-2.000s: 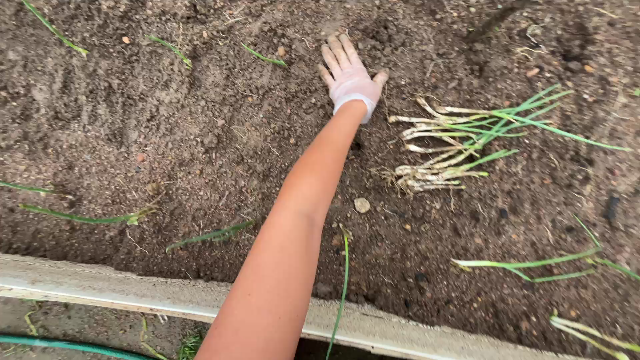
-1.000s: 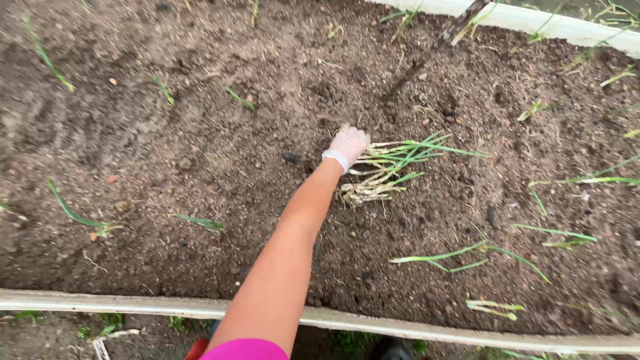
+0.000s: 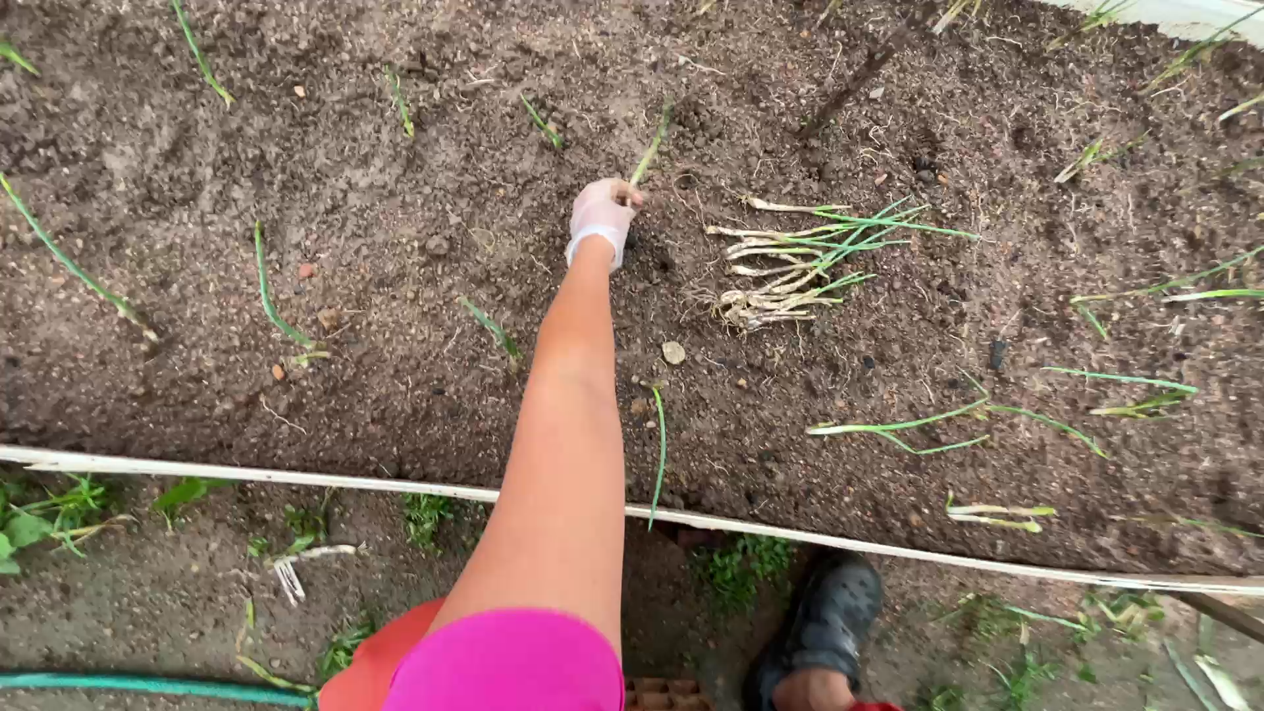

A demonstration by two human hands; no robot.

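Note:
My left hand (image 3: 604, 219), in a pale, soiled glove, reaches into the soil bed. Its bent fingers are closed on a green onion seedling (image 3: 650, 153), whose green leaf points up and away; its lower end is hidden by the hand. Right of the hand, a loose bunch of green onion seedlings (image 3: 790, 259) lies on the soil, roots toward the hand. Other onion plants stand in the soil around, such as one with a curved leaf (image 3: 267, 291) and a short one (image 3: 541, 122). My right hand is out of view.
A pale board edge (image 3: 849, 539) runs along the near side of the bed, another (image 3: 1175, 12) at the far right. Below are a dark clog (image 3: 834, 617) on a foot and a green hose (image 3: 148, 685). Loose seedlings (image 3: 918, 430) lie at right.
My left hand has moved left from the bunch of seedlings, where it was a second ago, and now holds one seedling. Two seconds ago it was spread flat over the soil.

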